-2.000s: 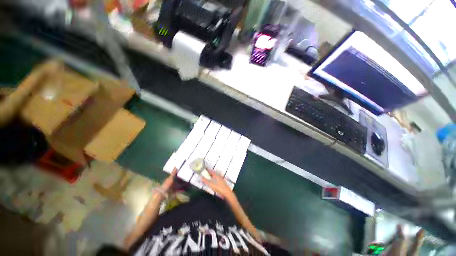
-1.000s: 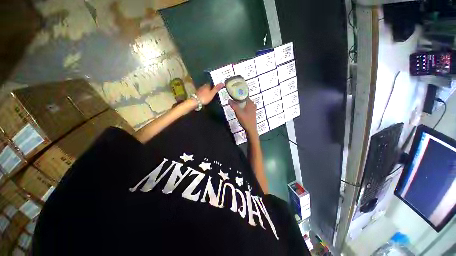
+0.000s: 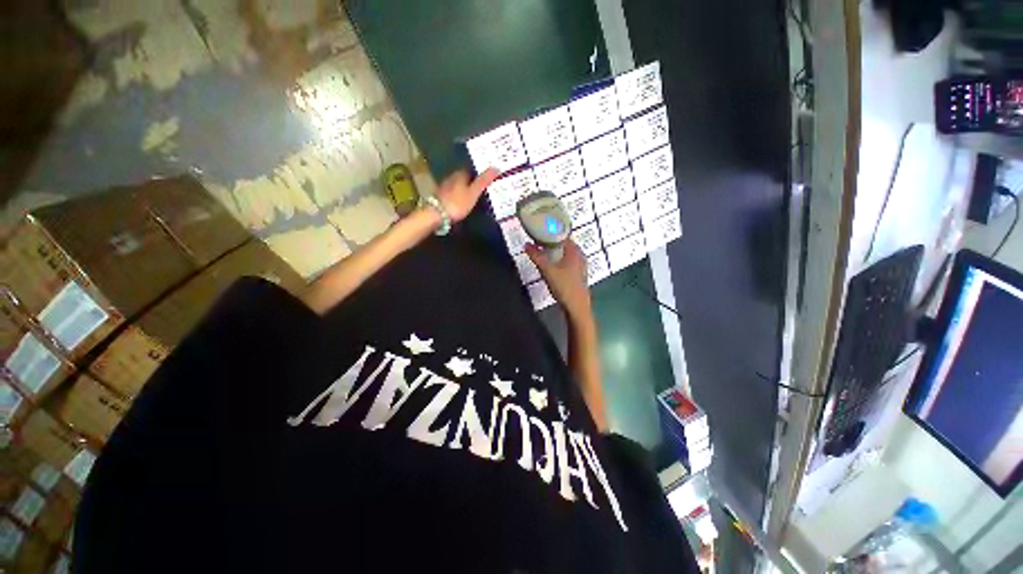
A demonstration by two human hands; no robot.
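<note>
A tight grid of small product boxes (image 3: 611,179), white label sides up, lies on the green bench. My right hand (image 3: 561,270) is shut on the barcode scanner (image 3: 544,218), which is held over the boxes and shows a blue light on its head. My left hand (image 3: 462,195) is at the near edge of the grid, a finger reaching onto a box; it holds nothing that I can see. The scanner and my right hand hide some boxes beneath.
A dark strip (image 3: 729,224) runs behind the green bench (image 3: 482,56). Beyond it are a shelf with keyboard (image 3: 875,336), monitor (image 3: 976,364) and smartphone (image 3: 978,104). Small boxes (image 3: 684,429) stand farther along the bench. Stacked cartons (image 3: 146,264) are on the floor near a yellow object (image 3: 399,188).
The scanner and my right hand have moved slightly down in the picture, across the boxes. A blue light shows brighter on the scanner. My left hand stays at the grid's edge.
</note>
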